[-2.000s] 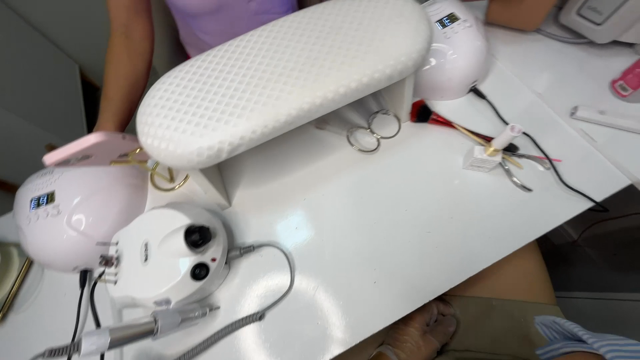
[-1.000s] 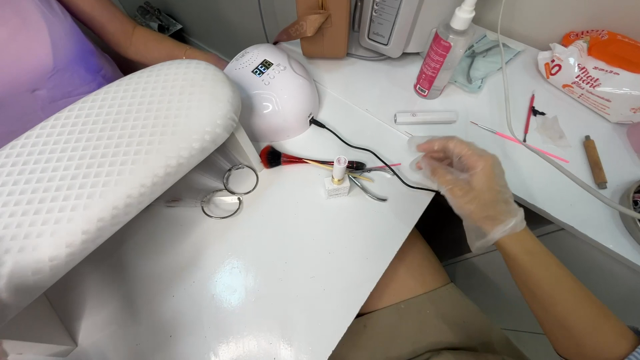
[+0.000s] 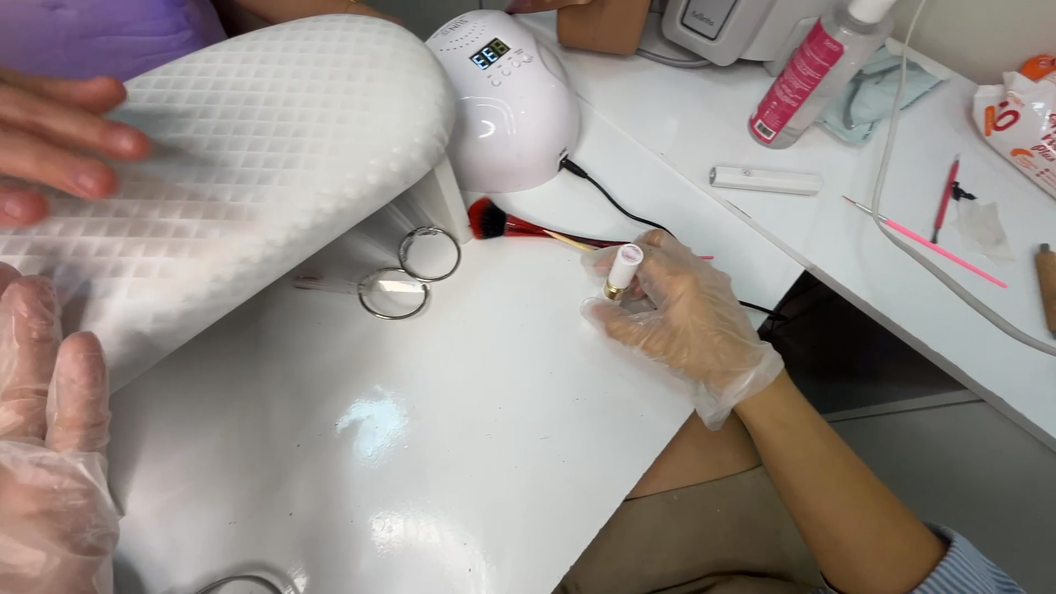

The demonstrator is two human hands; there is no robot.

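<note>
My right hand, in a clear glove, is at the small nail polish bottle, thumb and fingers around it; its white cap with a gold collar shows between them, the glass mostly hidden. My left hand, also gloved, is at the left edge, fingers apart and pointing up, beside the white quilted armrest; no object shows in it. Another person's bare hand is over the armrest's left part, slightly blurred. Scissors with round metal handles lie partly under the armrest. A red brush lies behind my right hand.
A white nail lamp with a lit display stands by the armrest, its black cable running behind my right hand. On the side table are a pink-labelled spray bottle, a white stick-shaped device, thin pink tools and a wipes pack.
My right hand has moved left from beside the table corner to the polish bottle. My left hand and the other person's hand have come into view at the left.
</note>
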